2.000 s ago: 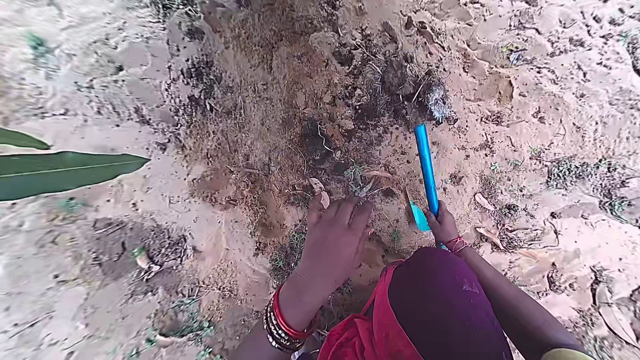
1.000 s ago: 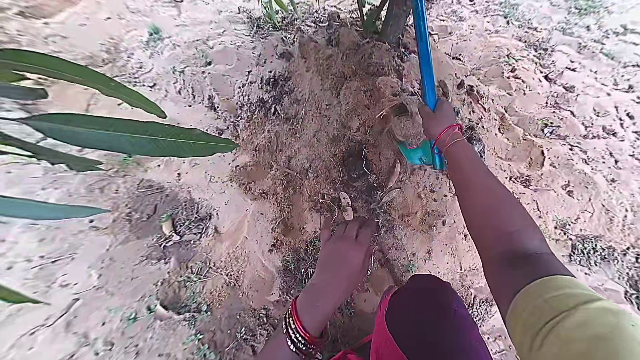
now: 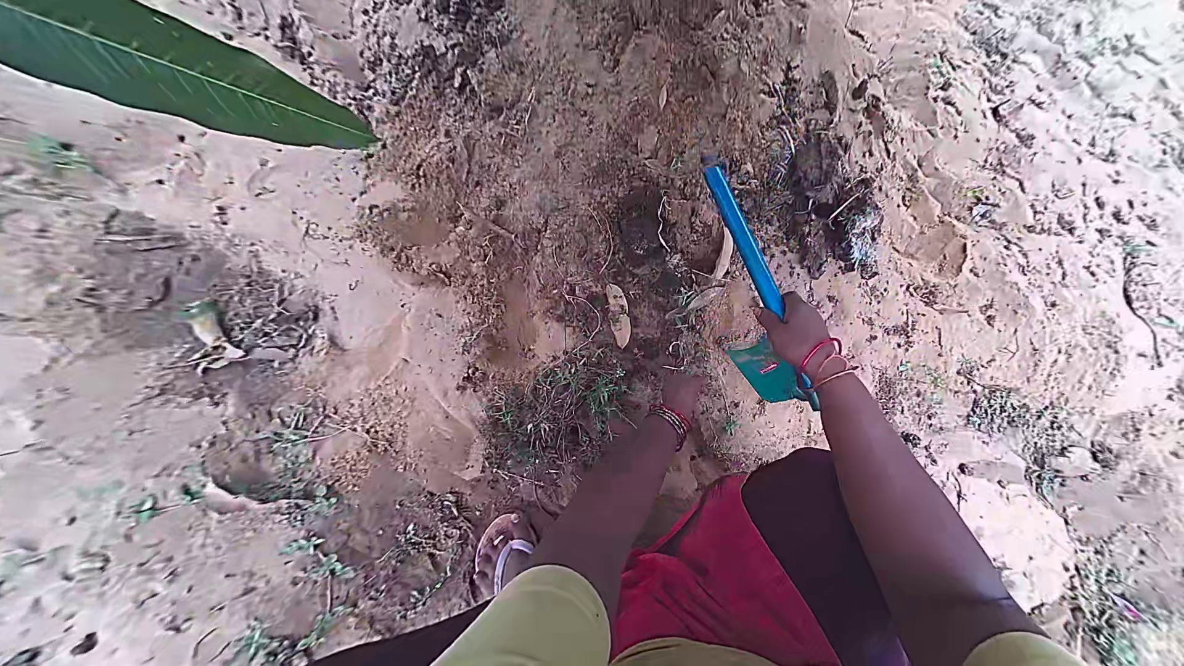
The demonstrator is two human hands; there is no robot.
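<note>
My right hand (image 3: 797,331) is closed around the blue handle of a hand hoe (image 3: 745,240), whose green metal blade (image 3: 766,370) lies under and left of the fist, low over the soil. The free end of the handle points up and left. My left hand (image 3: 683,393) is down at the ground beside a clump of grass and weeds (image 3: 564,407); its fingers are blurred, and whether they hold anything is hidden. A dry leaf (image 3: 618,316) lies just above it, near a small dark hollow (image 3: 643,222) in the loose soil.
A long green leaf (image 3: 185,74) hangs into view at the upper left. A foot in a sandal (image 3: 504,555) stands at the lower left of my arms. Dry twigs and debris (image 3: 268,324) lie on the sandy ground at left, and dark clods (image 3: 823,203) sit right of the handle.
The right hand with the hoe has come back from near the tree trunk toward my body. The left hand has moved down off the spot by the dry leaf. The view has tilted down.
</note>
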